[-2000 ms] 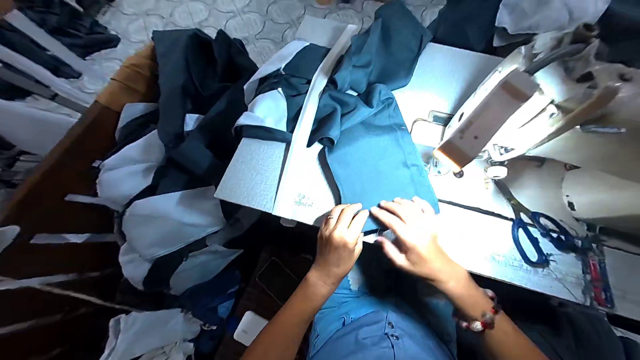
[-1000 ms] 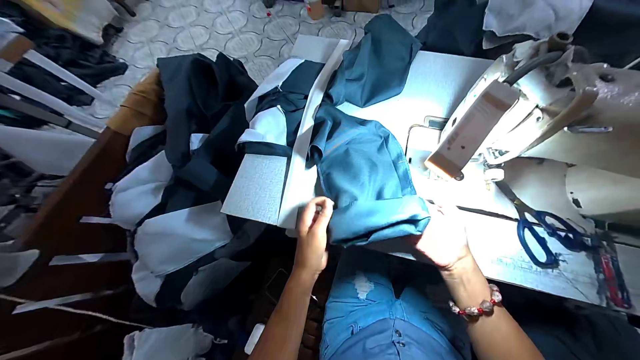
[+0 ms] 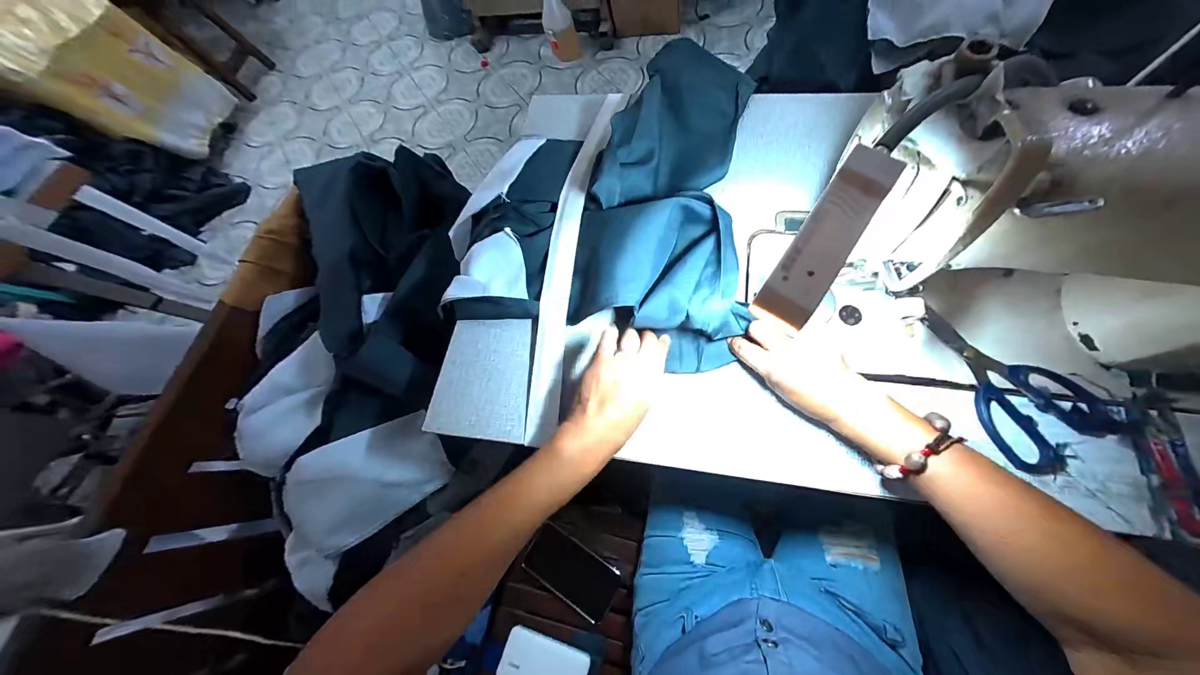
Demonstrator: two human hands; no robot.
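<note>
A dark teal fabric garment piece (image 3: 647, 253) lies bunched on the white sewing table (image 3: 694, 422), left of the sewing machine's needle area. My left hand (image 3: 614, 384) rests at the fabric's near left edge, fingers on the cloth; whether it pinches any is unclear. My right hand (image 3: 787, 361) touches the near right corner of the cloth by the lamp housing (image 3: 825, 239), fingertips partly lost in glare. The industrial sewing machine (image 3: 1078, 216) stands at the right. A white strip (image 3: 567, 262) crosses the cloth's left side, and white and dark fabric pieces (image 3: 497, 267) lie beyond it.
Blue-handled scissors (image 3: 1022, 403) lie on the table right of my right forearm. Dark and white garment pieces (image 3: 366, 441) are heaped left of the table over a wooden edge (image 3: 178, 412). A dark phone (image 3: 572, 572) lies below the table's front edge.
The teal cloth, earlier flat and then lifted at its near edge, is now bunched farther back on the table. Both hands have moved forward with it.
</note>
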